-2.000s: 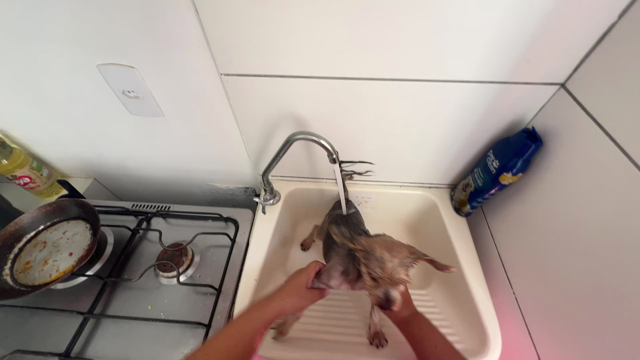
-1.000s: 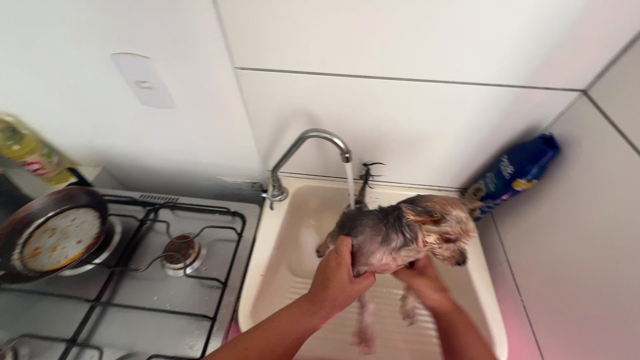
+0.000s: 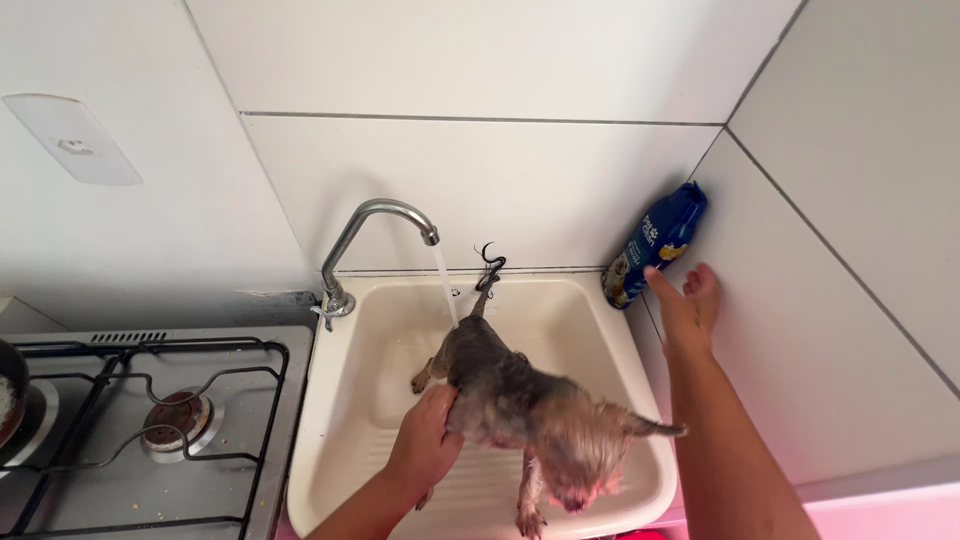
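Note:
A wet small dog [image 3: 510,390] with grey and tan fur stands in a cream utility sink [image 3: 322,420], its head toward the lower right. My left hand [image 3: 431,435] holds the dog's flank, fingers partly hidden against its body. Water runs from the curved metal faucet [image 3: 390,210] onto its rump. My right hand [image 3: 686,300] is off the dog, raised beside the blue pet shampoo bottle [image 3: 652,247], thumb and fingers apart; whether the thumb touches the bottle I cannot tell. That bottle leans in the corner on the sink's back right edge.
A gas stove [image 3: 202,420] with black wire grates adjoins the sink on the left, a frying pan [image 3: 11,390] at its far edge. White wall panels [image 3: 480,187] rise behind and on the right. An electrical outlet [image 3: 75,142] is at the upper left.
My right hand has let go of the dog's front and moved up and right to the bottle. The dog's head has dropped lower. My left hand has stayed on its flank.

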